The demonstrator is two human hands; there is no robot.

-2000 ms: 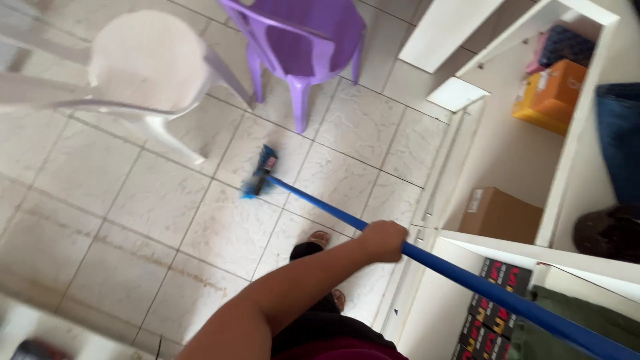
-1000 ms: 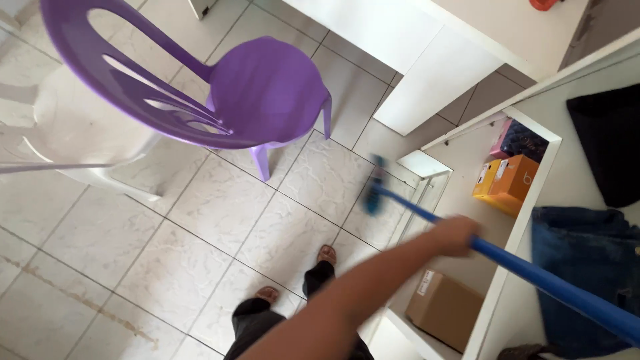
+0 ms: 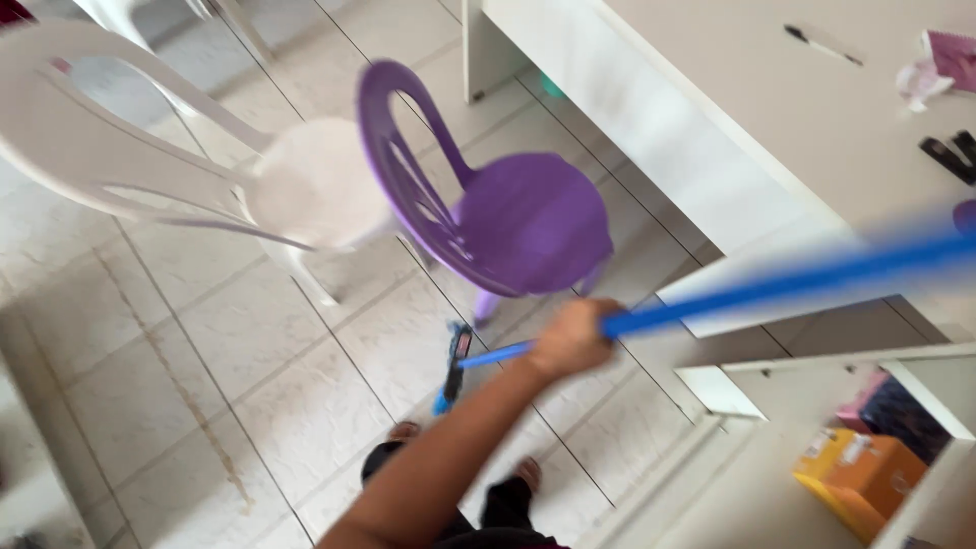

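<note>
My left hand [image 3: 576,339] is closed around the blue handle [image 3: 709,301] of a broom, partway along the pole. The pole runs from the right edge of the view down to the broom head [image 3: 455,366], which has blue bristles and rests on the tiled floor, just left of my hand. Close above the head is a leg of the purple plastic chair [image 3: 534,221]. The handle's upper part is blurred and leaves the view at the right. My right hand is out of view.
A white plastic chair [image 3: 320,183] stands left of the purple one. A white desk [image 3: 732,99] with a pen [image 3: 823,46] fills the upper right. At lower right, an open shelf unit [image 3: 740,457] holds orange and yellow boxes [image 3: 862,476]. My feet are below the broom head.
The broom head has moved left, away from the shelf unit's base to beside the purple chair's leg. My left hand has kept its hold on the handle. The view has shifted noticeably.
</note>
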